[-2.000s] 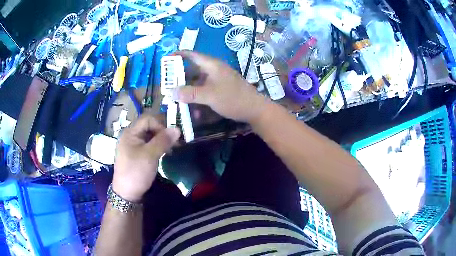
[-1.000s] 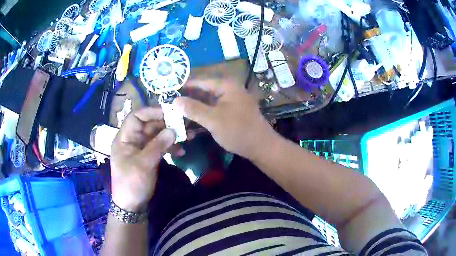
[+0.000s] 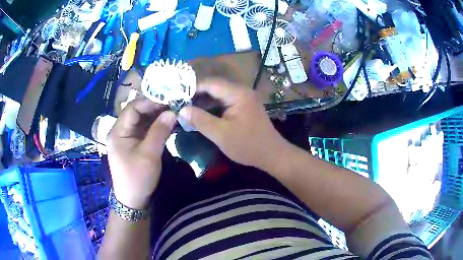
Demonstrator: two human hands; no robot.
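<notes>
A white round handheld mini fan (image 3: 169, 83) is held above the lap, its slatted head up and tilted. My left hand (image 3: 140, 133) has its thumb and fingers closed at the lower left of the head, near the neck. My right hand (image 3: 229, 118) has its thumb and fingers closed at the lower right, by the neck. The handle is mostly hidden by the fingers or by the tilt.
Brown board edge and blue mat (image 3: 218, 38) lie ahead, with white fan parts, a yellow-handled screwdriver (image 3: 130, 51) and a purple roll (image 3: 326, 69). A blue bin (image 3: 53, 208) stands lower left, a teal crate (image 3: 374, 157) at right.
The fan turned from edge-on to face-on, then its head tilted so the handle no longer shows clearly. Both hands moved in close around its neck.
</notes>
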